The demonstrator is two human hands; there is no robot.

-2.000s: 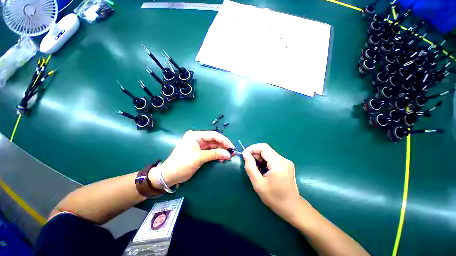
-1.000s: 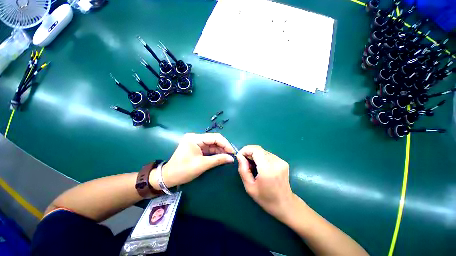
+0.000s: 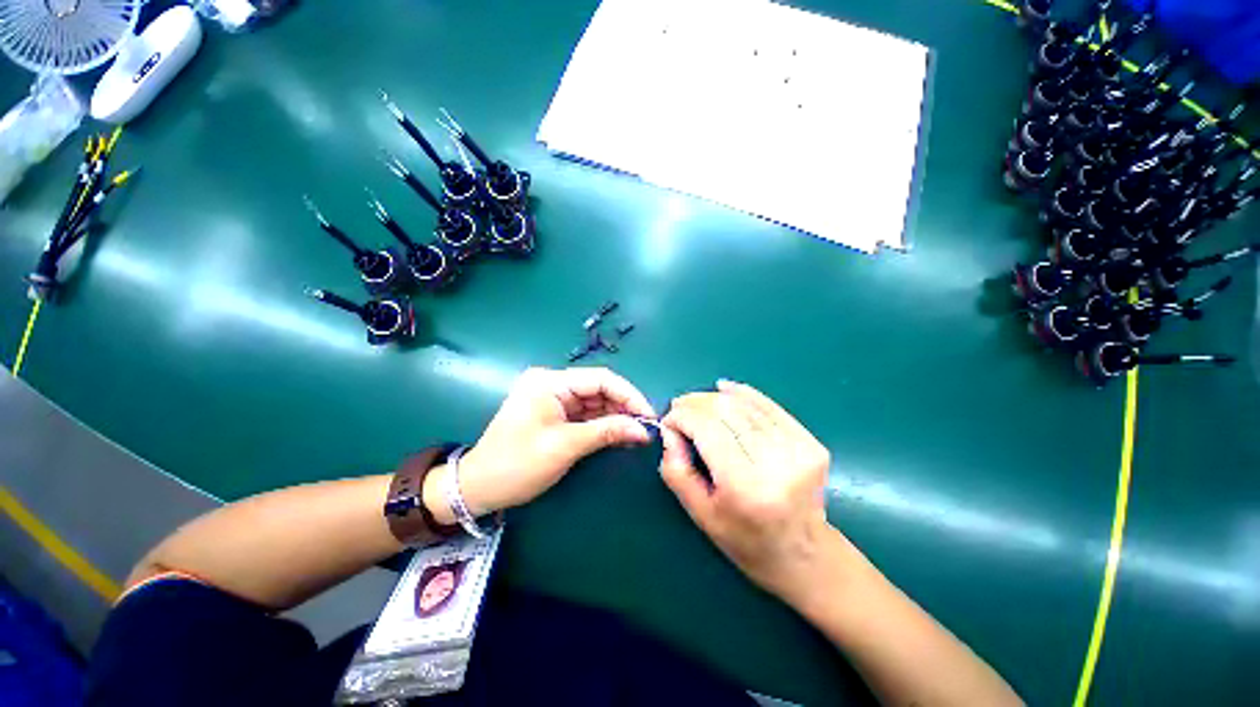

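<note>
My left hand (image 3: 542,439) and my right hand (image 3: 753,477) meet at the fingertips in the lower middle. My left thumb and forefinger pinch a small dark part (image 3: 650,425), mostly hidden by the fingers. My right fingers are closed on its other end; what lies inside the right hand is hidden. Several tiny black sleeves (image 3: 600,340) lie scattered on the green mat just beyond my left hand. A small cluster of black wired units (image 3: 456,228) stands to the left, leads pointing up and left.
A dense batch of black units (image 3: 1105,207) stands at right on a yellow line. White paper sheets (image 3: 746,118) lie at the top middle. At left are a white fan (image 3: 62,28), a white handheld device (image 3: 145,65), a clear bag (image 3: 39,131) and yellow-tipped black tools (image 3: 76,221).
My right hand has turned over and shifted slightly right, showing more of its back. The thin pale lead that stuck up between the fingertips no longer shows. My left hand has barely moved.
</note>
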